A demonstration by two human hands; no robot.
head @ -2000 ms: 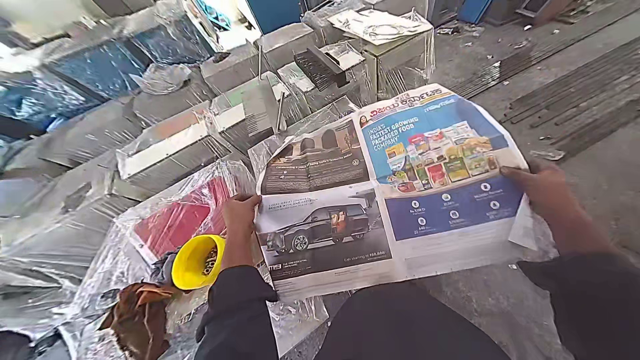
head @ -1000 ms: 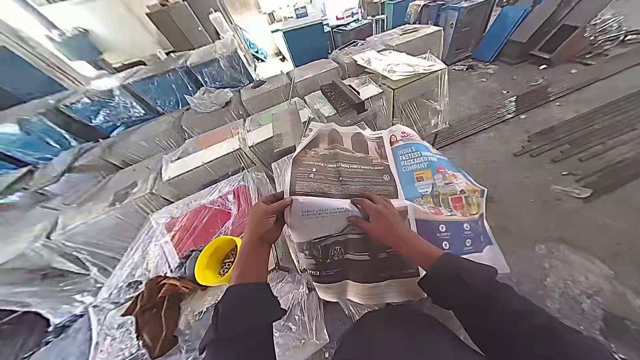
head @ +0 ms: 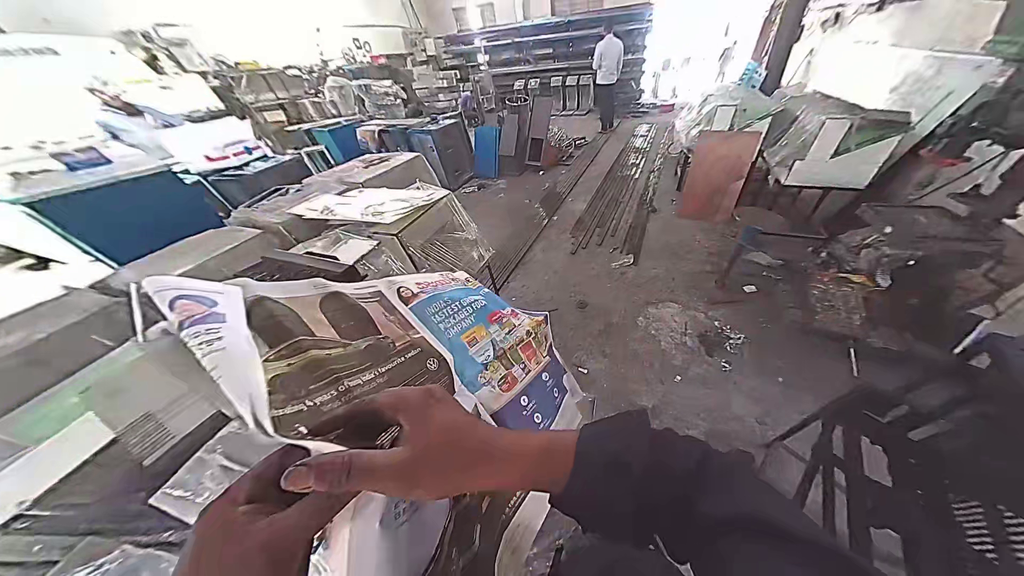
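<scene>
A printed newspaper sheet (head: 352, 360) with a dark car advertisement and a blue food advertisement lies spread at the lower middle, creased and bunched along its near left part. My left hand (head: 264, 512) grips the bunched paper at the bottom left. My right hand (head: 424, 448) lies across the sheet from the right, its thumb beside my left hand and its fingers pinching the paper fold. Part of the sheet hangs below my hands, partly hidden by them.
Plastic-wrapped metal cabinets (head: 432, 228) stand ahead and to the left. Long metal bars (head: 620, 192) lie on the floor. A reddish-brown panel (head: 718, 176) leans at the right, near a dark metal frame (head: 856, 456). A person (head: 607, 68) stands far back; another is at the left.
My hands have come together on the paper, which was spread wide between them two seconds ago and is now bunched at its near left part. The view has swung up and right.
</scene>
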